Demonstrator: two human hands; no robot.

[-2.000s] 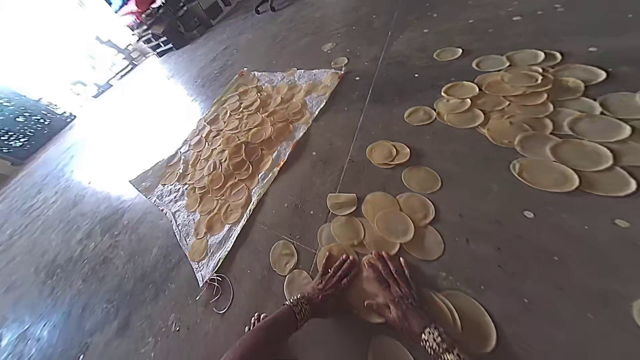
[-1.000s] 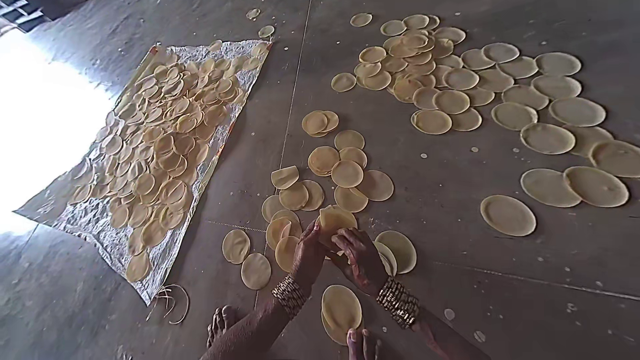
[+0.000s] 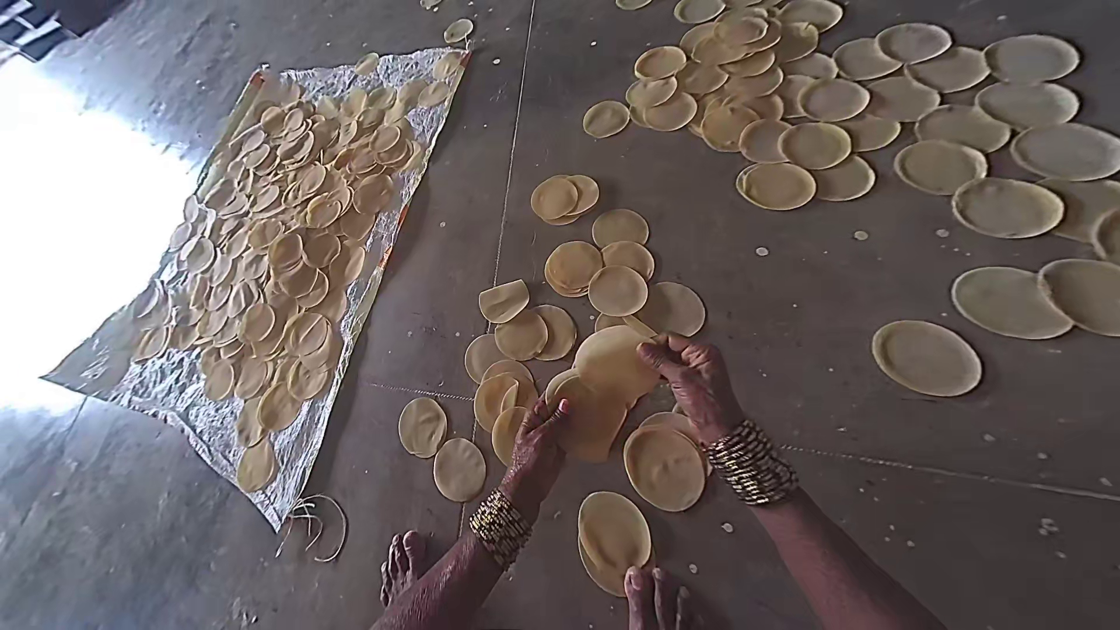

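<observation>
Thin round yellowish dough discs, like papads, lie about on the floor. Between finger and thumb, my right hand (image 3: 696, 381) grips the edge of one disc (image 3: 616, 360), which is lifted and tilted. My left hand (image 3: 538, 446) pinches another disc (image 3: 588, 422) just below and to the left of it; the two overlap. Around my hands are loose and overlapping discs, among them a disc (image 3: 665, 466) under my right wrist and a pair (image 3: 614, 531) by my foot. Both wrists wear stacked bangles.
At the left a silvery sheet (image 3: 328, 437) lies on the concrete floor (image 3: 787, 542), heaped with many discs (image 3: 297, 254). A thin cord (image 3: 341, 529) curls at its near corner. Many more discs (image 3: 814, 144) spread across the upper right. My bare feet (image 3: 652, 595) are at the bottom edge.
Two seconds ago both hands were down on the discs on the floor; one second ago they were close together at a disc. Now they are farther apart, with a disc held in each.
</observation>
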